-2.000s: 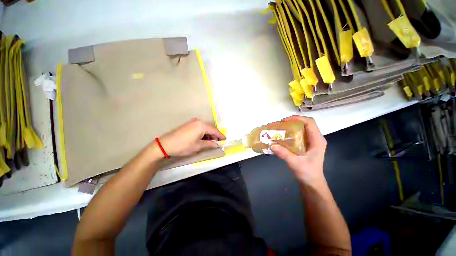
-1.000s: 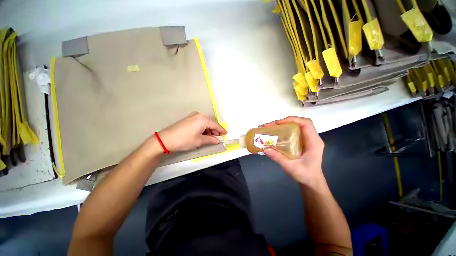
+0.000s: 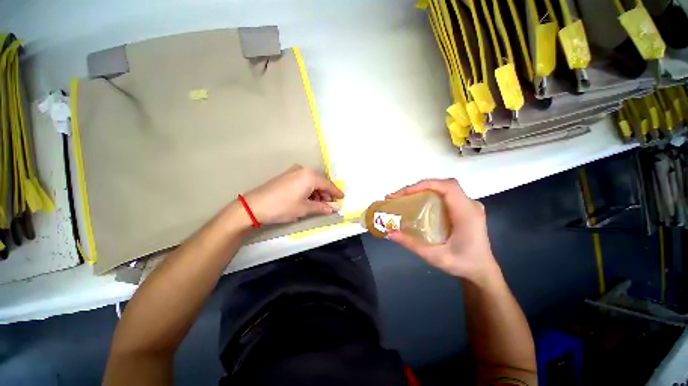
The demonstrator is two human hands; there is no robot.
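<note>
A grey-beige bag panel (image 3: 188, 151) lies flat on the table, with yellow binding (image 3: 315, 124) down both sides and two darker grey tabs at its top. My left hand (image 3: 290, 200) rests on its lower right corner, fingertips pinching the corner end; the pinched part is mostly hidden. My right hand (image 3: 460, 226) is shut on the glue bottle (image 3: 413, 217), which has amber glue and a white label. The bottle is tilted with its nozzle towards my left fingertips. Whether the nozzle touches the corner I cannot tell.
Stacked panels (image 3: 558, 113) with yellow ends stand at the right, with more at the far right. Another stack (image 3: 13, 143) is at the left edge, beside a white crumpled piece (image 3: 56, 111) on a pale board (image 3: 45, 226). A blue object (image 3: 558, 350) is on the floor.
The bottle has tilted and its body has turned slightly in my right hand. My left hand stays at the corner. The whole view has shifted a little.
</note>
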